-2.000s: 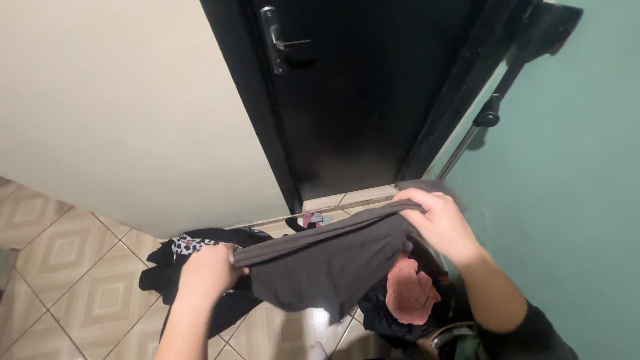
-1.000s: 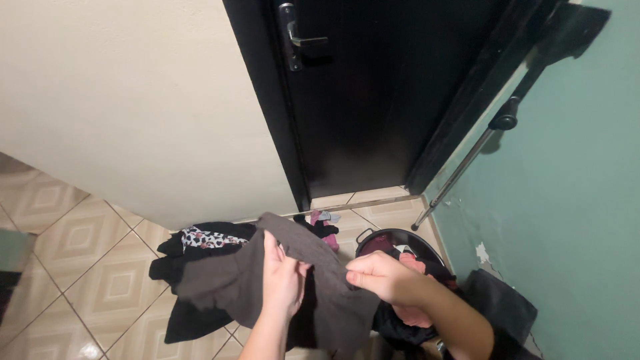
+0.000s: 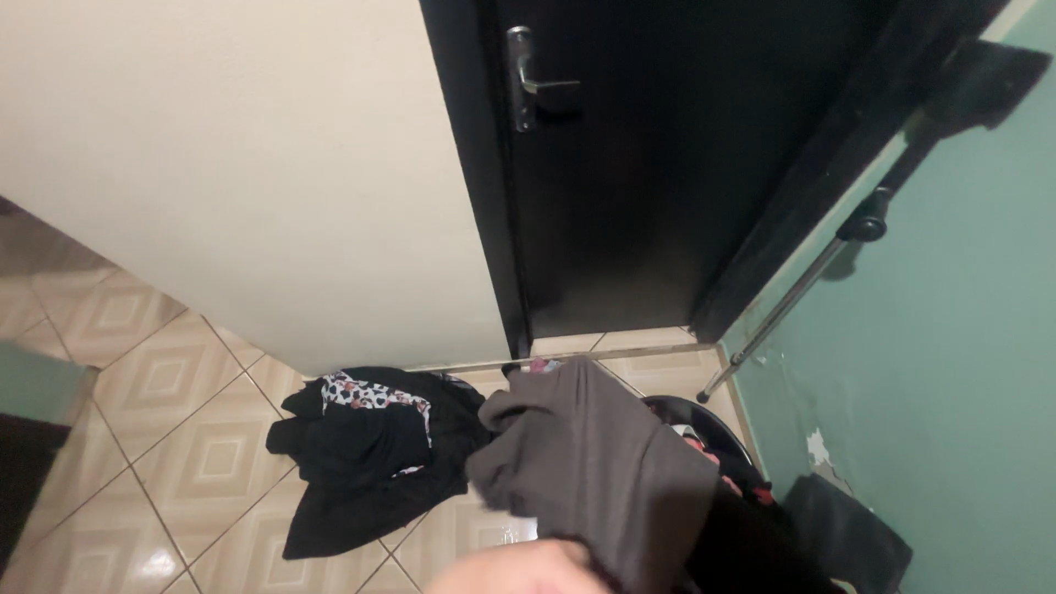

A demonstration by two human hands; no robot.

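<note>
A dark grey cloth garment [image 3: 602, 454] hangs in loose folds at the lower middle of the view. Blurred at the bottom edge, part of one hand, which looks like my left hand [image 3: 520, 569], is beside the garment's lower left side; its fingers are mostly cut off, so its hold cannot be made out. My right hand does not show. Left of the garment, a pile of black clothes [image 3: 371, 462] with a black-and-white patterned piece [image 3: 363, 394] lies on the tiles. Behind its right side, a round black tub [image 3: 701, 417] holds pink, red and dark clothes, partly hidden.
A black door [image 3: 627, 181] with a metal handle [image 3: 549, 84] stands ahead. A forearm crutch [image 3: 792, 305] leans on the green wall at the right. A dark box-like object [image 3: 850, 528] stands at the lower right. Small pink and grey cloths [image 3: 544, 365] lie by the doorway.
The grey garment, stretched flat between both hands two seconds ago, now hangs in folds. My right hand has gone out of view, and my left hand is down at the bottom edge.
</note>
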